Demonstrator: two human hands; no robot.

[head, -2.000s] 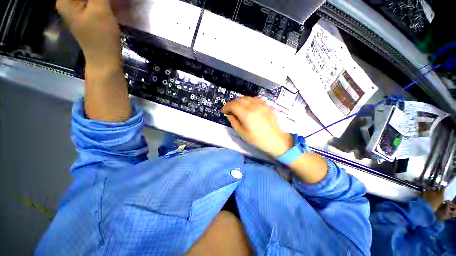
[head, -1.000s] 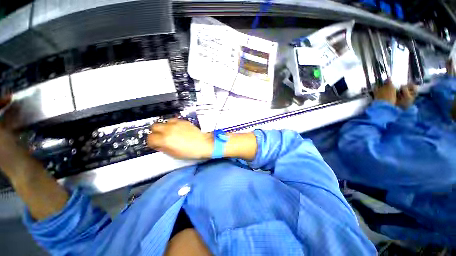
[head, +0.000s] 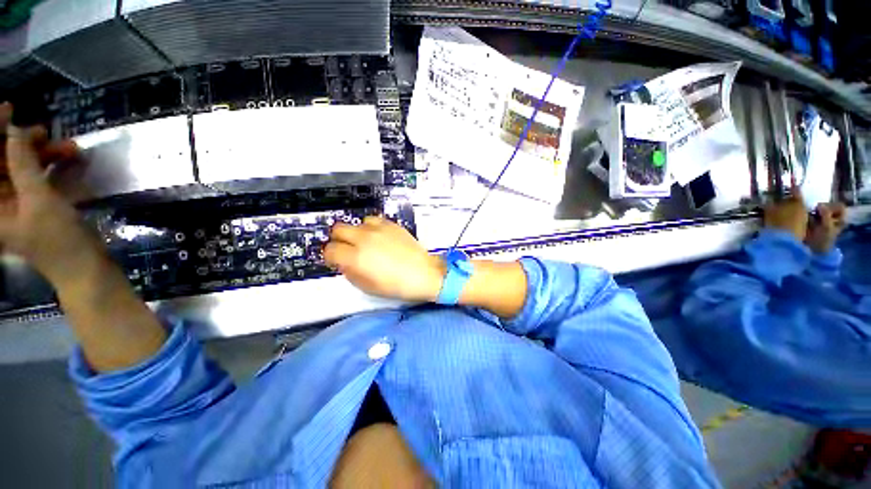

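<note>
A long black circuit board (head: 229,250) with small white and silver parts lies in front of me. Long silver-white heatsinks (head: 286,145) sit on it, with a finned one behind (head: 267,33). My right hand (head: 382,260), with a light blue wrist strap (head: 456,277), rests over the board's right part, fingers curled down; whether it pinches a part is hidden. My left hand (head: 33,191) is at the far left edge, partly cut off, raised beside the heatsink's left end, fingers apart; no held object shows.
A work instruction sheet (head: 468,105) lies right of the board, crossed by a coiled blue cord (head: 520,143). Further right are a small device with a green spot (head: 645,158), papers and a neighbour's hands (head: 788,215) and blue sleeve. The metal conveyor rail (head: 611,239) runs along the front.
The view has swung right, then slightly back. My right hand remains low over the board. My left hand has come back more into view at the left edge, its fingers now spread.
</note>
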